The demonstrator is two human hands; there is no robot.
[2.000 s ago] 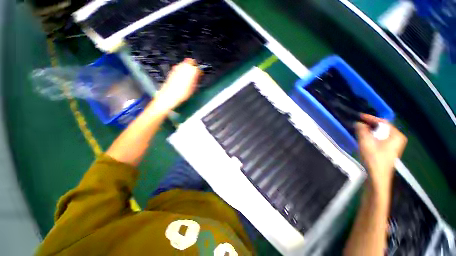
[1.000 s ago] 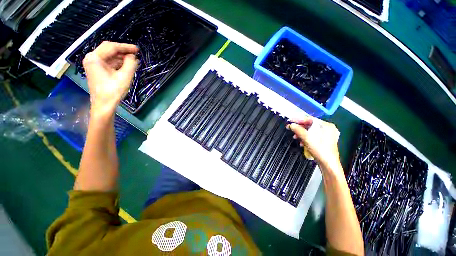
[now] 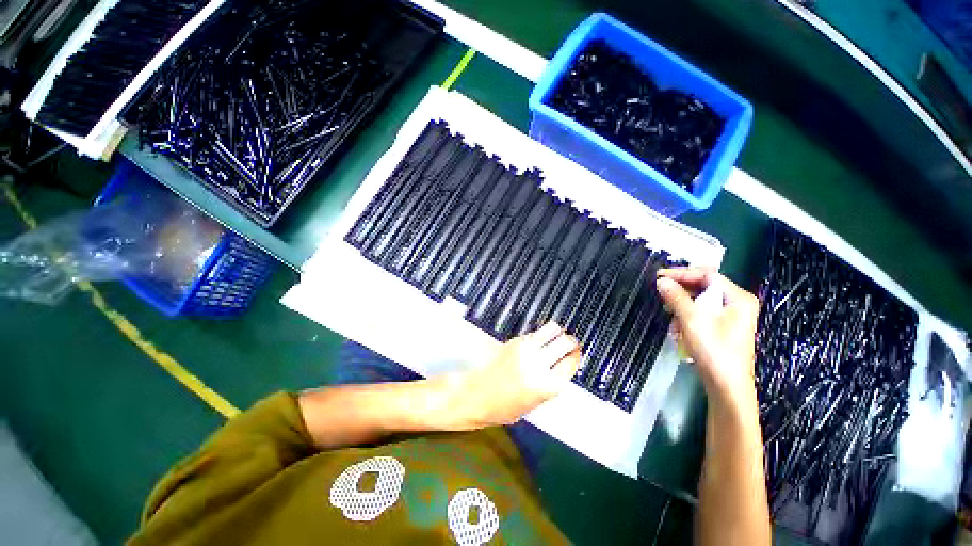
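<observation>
Long black parts (image 3: 501, 240) lie side by side in a slanting row on a white backing sheet (image 3: 368, 339), with uneven ends. My left hand (image 3: 528, 373) rests at the near edge of the row, fingertips on the lower ends of the parts; whether it grips one is hidden. My right hand (image 3: 714, 320) is at the far right end of the row, thumb and forefinger pinched together at the upper end of the last parts. A tiny dark piece may be between them, too small to tell. A yellowish patch shows on its fingers.
A blue bin (image 3: 725, 187) of small black fittings (image 3: 640, 112) stands beyond the sheet. A black tray (image 3: 352, 139) of slim parts is at left, a filled sheet (image 3: 96, 75) beyond it. A slim-part heap (image 3: 831, 373) lies right. A blue basket (image 3: 229, 279) with a clear bag (image 3: 80, 256) sits lower left.
My left hand has left the tray and come down to the near edge of the row. My right hand came from the bin to the row's right end, lately shifting slightly right.
</observation>
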